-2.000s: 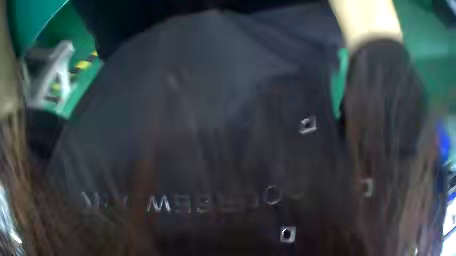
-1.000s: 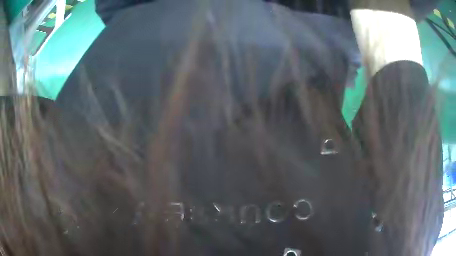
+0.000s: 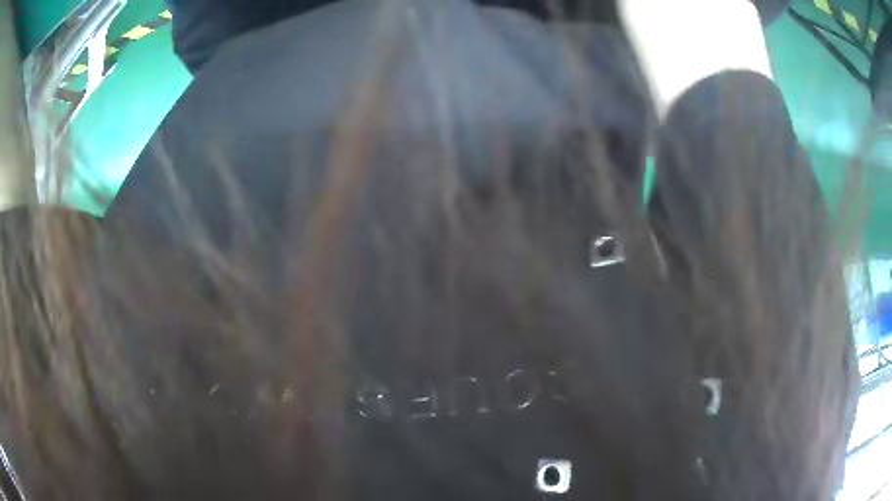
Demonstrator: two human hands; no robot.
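Note:
Neither of my hands is in view. The wearer's dark shirt (image 3: 440,303), with pale lettering and small shiny square pieces, fills most of the view. A dark right sleeve (image 3: 738,186) and part of a bare right forearm (image 3: 696,44) show at the upper right; the forearm is cut off by the top edge. A dark left sleeve (image 3: 49,269) is at the left edge, with a sliver of forearm above it. Blurred hair strands hang across the view. No handled part can be made out.
Green floor (image 3: 122,127) shows at the upper left, with yellow-and-black tape (image 3: 127,41) and a pale metal frame (image 3: 95,54). Thin dark bars (image 3: 831,34) cross green floor at the upper right. A blurred blue thing (image 3: 883,313) is at the right edge.
Since one second ago the right sleeve and forearm have shifted up and left, and so have the shiny squares. Since two seconds ago the left sleeve fills more of the left side.

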